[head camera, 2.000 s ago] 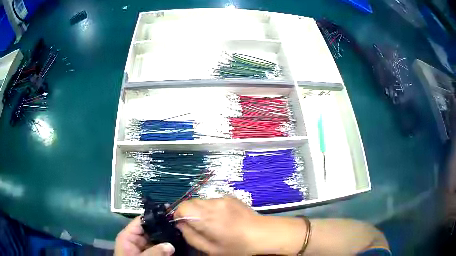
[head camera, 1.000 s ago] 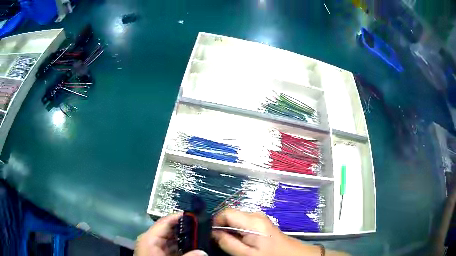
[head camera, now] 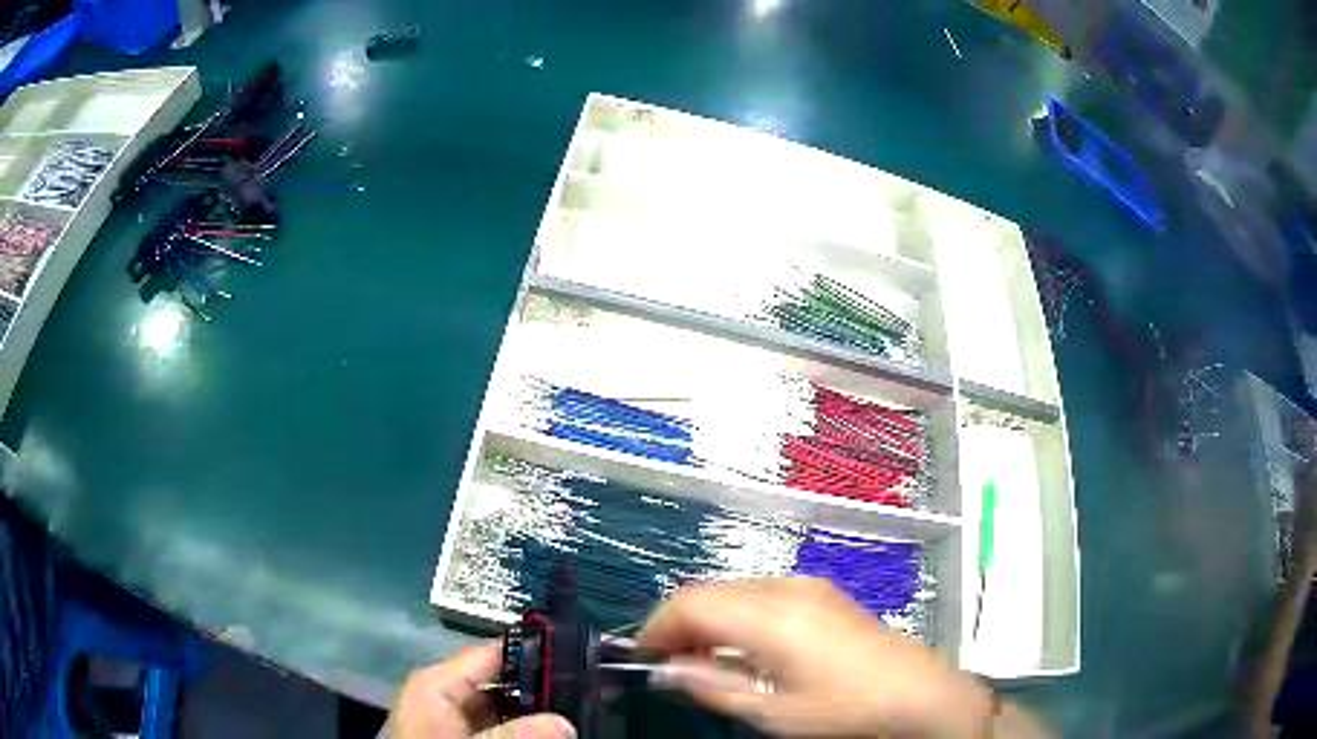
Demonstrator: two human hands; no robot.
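Note:
My left hand [head camera: 470, 699], cut off by the bottom edge, holds a black connector housing [head camera: 566, 667] with a red line along it. My right hand [head camera: 809, 657] is at the housing's right side, its fingers closed around thin wires, one pale, that reach the housing; the fingers are blurred. Which wires sit in the housing I cannot tell. Just behind lie black wires [head camera: 621, 541] and purple wires [head camera: 867, 570], the purple ones partly hidden by my right hand.
The divided off-white tray [head camera: 754, 341] also holds blue wires [head camera: 621, 426], red wires [head camera: 855, 448], green wires [head camera: 841, 315] and a green-handled tool [head camera: 988, 527]. Wired connectors [head camera: 217, 217] lie left, beside another tray [head camera: 94, 224]. A blue bin [head camera: 1105, 166] stands at rear right.
The view has turned, so the tray sits further right and tilted than at first. The housing has turned in my left hand, showing its red line. My right hand has lately shifted over the purple wires.

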